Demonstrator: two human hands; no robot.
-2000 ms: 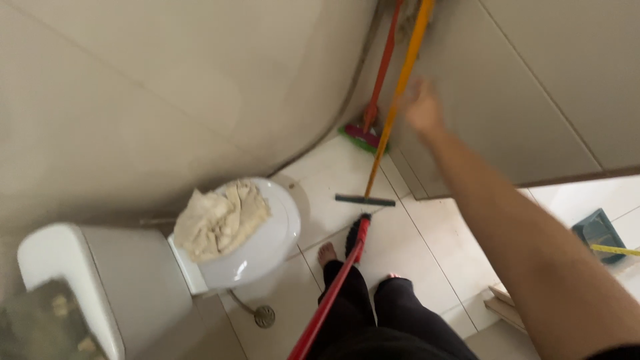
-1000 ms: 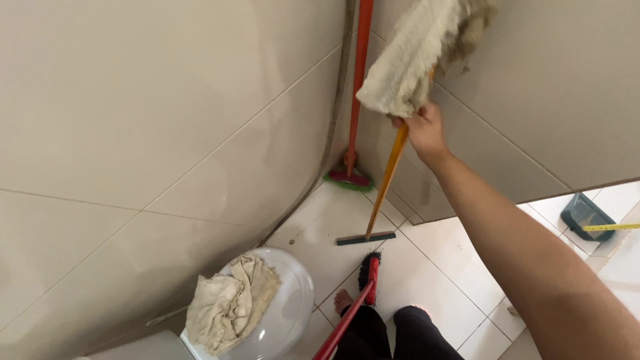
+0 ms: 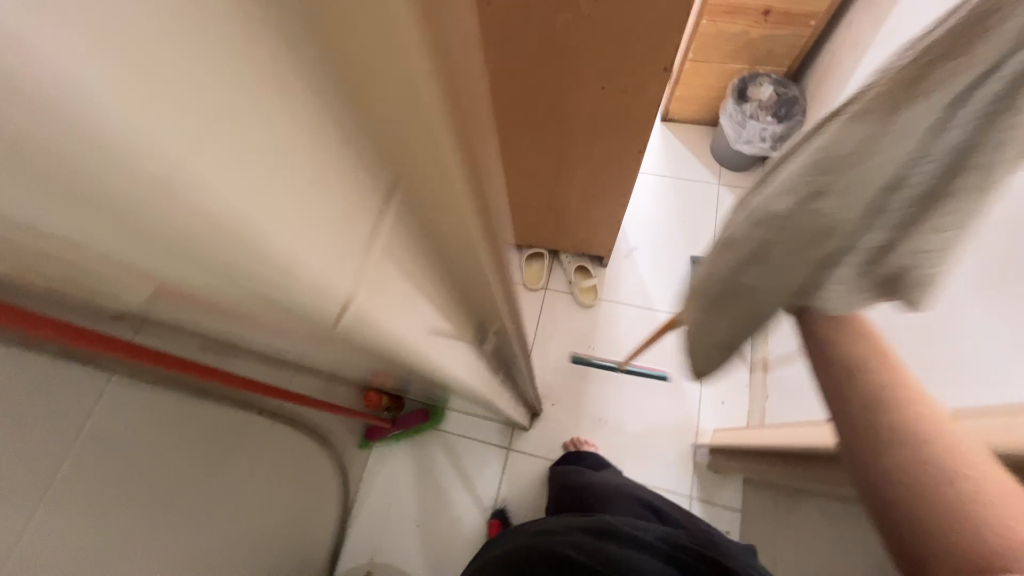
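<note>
My right forearm (image 3: 872, 416) reaches up from the lower right, and its hand is hidden behind a hanging grey-beige cloth (image 3: 848, 184), blurred by motion. From under the cloth comes the wooden-coloured handle (image 3: 652, 340) of a floor squeegee, whose blade (image 3: 620, 367) is at the white tiled floor, ahead of my bare foot (image 3: 580, 445). The hand's grip on that handle is covered by the cloth. My left hand is out of view. Below, the red and black head of a brush (image 3: 498, 524) shows partly beside my dark trousers.
A tiled partition (image 3: 448, 264) stands left of the squeegee. Beyond it are a brown door panel (image 3: 580, 120), pale clogs (image 3: 583, 280) and a lined waste bin (image 3: 758, 120). A red-handled broom (image 3: 404, 424) leans at left. A ledge (image 3: 776, 438) juts out at right.
The squeegee and the cloth have moved with my right arm from the corner beside the red-handled broom to the other side of the partition. The view has swung right; the toilet is out of sight.
</note>
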